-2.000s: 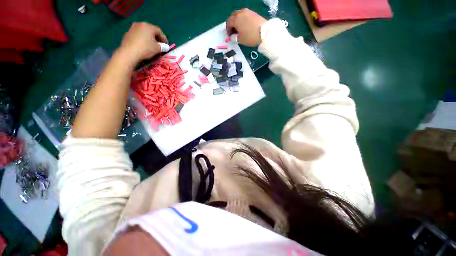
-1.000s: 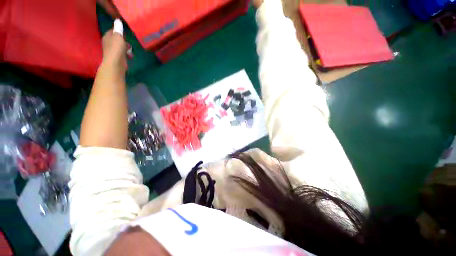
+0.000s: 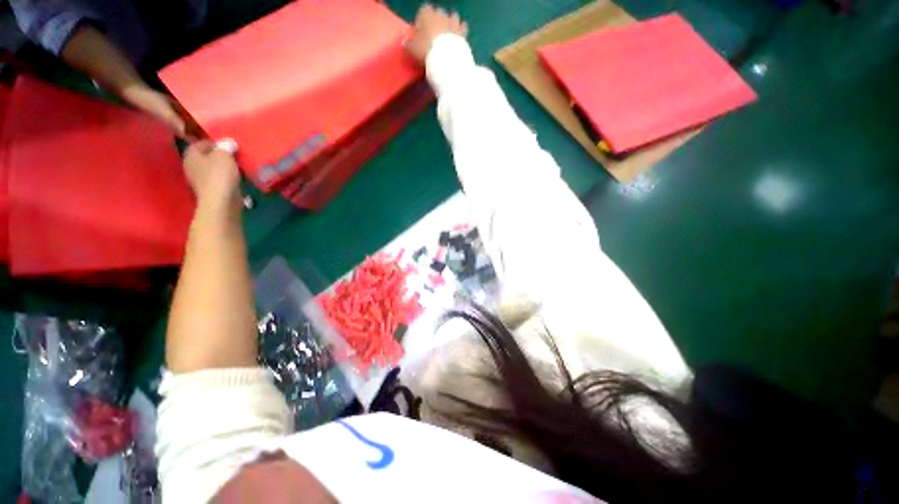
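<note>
A stack of large red covers [image 3: 306, 79] lies at the top centre, its top sheet bearing a greyish patch near the lower corner. My right hand [image 3: 434, 34] is at the stack's right corner, fingers spread over or beside its edge. My left hand [image 3: 213, 169], with white wrap on the thumb, is at the stack's lower left corner; whether it grips the sheet cannot be told. Red tabs [image 3: 370, 310] and dark tabs [image 3: 463, 254] lie on a white board [image 3: 434, 219]. Small metal pieces [image 3: 291, 354] lie on clear plastic left of them.
Another person's arm [image 3: 113, 74] reaches in from the upper left, its hand close to my left hand. More red covers [image 3: 99, 187] lie at the left. A red cover [image 3: 646, 84] rests on brown cardboard [image 3: 518, 54] at the upper right. A clear bag [image 3: 49, 394] lies lower left.
Both hands have moved up from the parts board to the red stack. The view has shifted, so the stack shows more fully. The other person's arm has come into view.
</note>
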